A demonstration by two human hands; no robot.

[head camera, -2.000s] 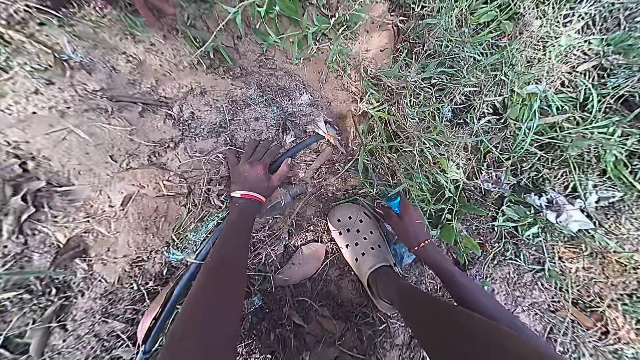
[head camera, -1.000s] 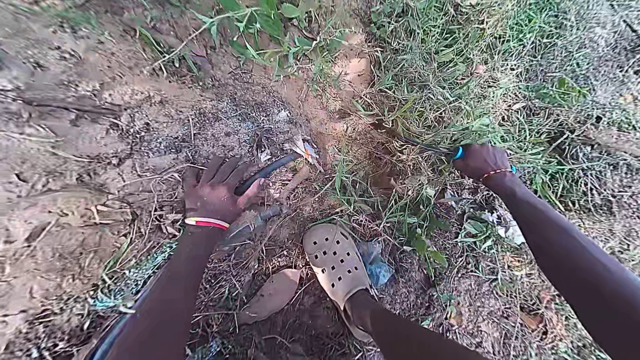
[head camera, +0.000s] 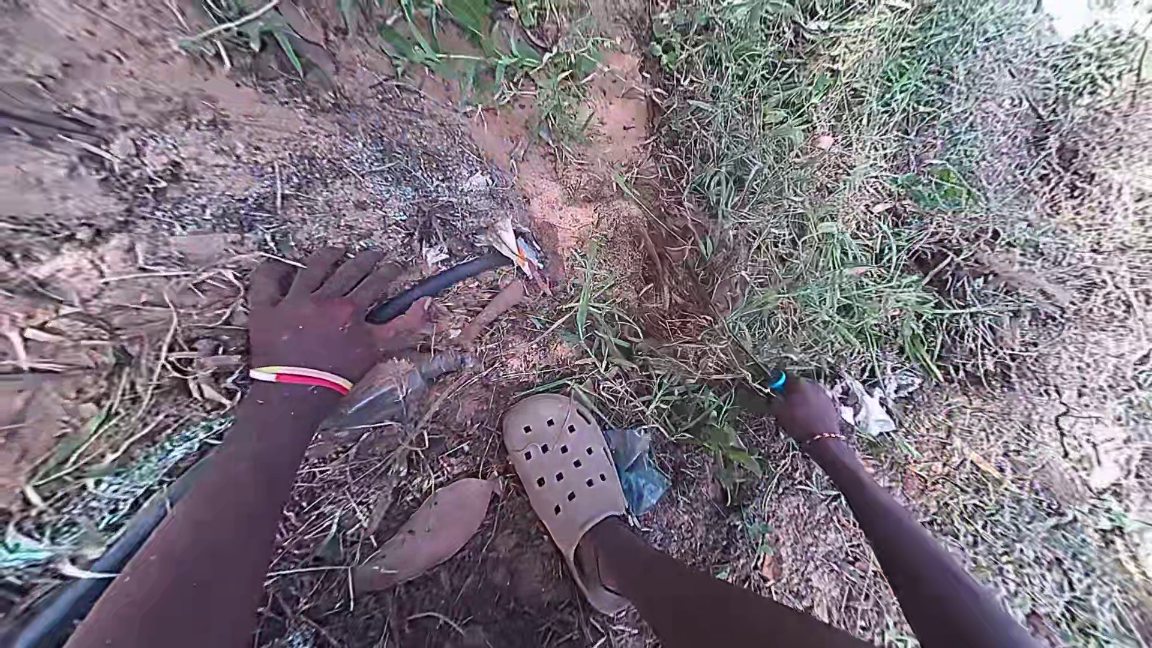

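Note:
My left hand (head camera: 319, 315) lies with fingers spread on the soil, palm down, over a dark hose or thick cable (head camera: 436, 286) whose end shows past the thumb, beside a whitish frayed scrap (head camera: 515, 247). A plastic bottle (head camera: 387, 391) lies by the wrist. My right hand (head camera: 804, 407) is closed around a handle with a blue ring (head camera: 778, 382). The tool's dark, thin front part points up and left into the grass, and its tip is hidden or blurred there.
A tan clog (head camera: 567, 463) on my foot stands between the hands, with crumpled blue plastic (head camera: 641, 472) beside it. A large dry brown leaf (head camera: 432, 533) lies left of the clog. White litter (head camera: 868, 405) is near my right wrist. Grass (head camera: 837, 243) grows at the upper right.
My right hand, beside the clog two seconds ago, moved out to the right with the blue-ringed tool, then came a little nearer the clog. My left hand stays over the hose or cable.

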